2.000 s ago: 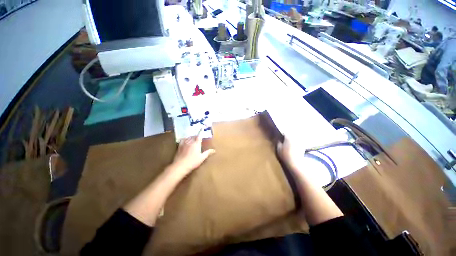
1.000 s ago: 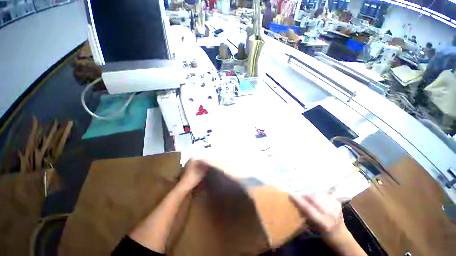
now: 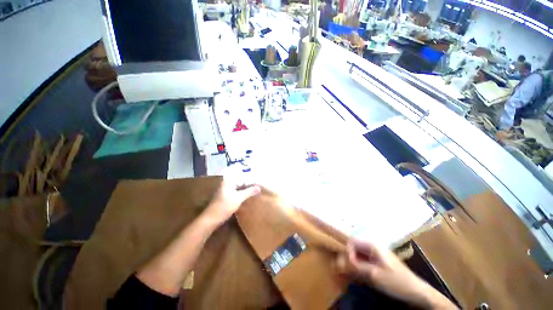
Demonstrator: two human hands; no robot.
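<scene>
The brown bag body (image 3: 151, 224) lies across the front of the table and my lap side. A part of it is folded up, showing a black label with pale lettering (image 3: 285, 254). My left hand (image 3: 229, 198) pinches the bag's upper edge just below the white sewing machine head (image 3: 237, 109). My right hand (image 3: 367, 260), somewhat blurred, holds the edge at the right. The needle area (image 3: 241, 161) is above my left fingertips, not touching the bag. A small red and blue item (image 3: 311, 156) lies right of the needle.
A dark screen (image 3: 153, 30) stands behind left, above a teal cloth (image 3: 136, 127). Brown straps (image 3: 51, 163) are bunched at the left. Another brown bag piece (image 3: 485, 248) with handles (image 3: 433, 181) lies at the right. Brown thread cones (image 3: 271, 56) stand behind. A person (image 3: 524, 91) sits far right.
The bag has come away from the needle toward me and its right part is turned over, bringing the label into view. My right hand has moved down and slightly inward since the earlier frames.
</scene>
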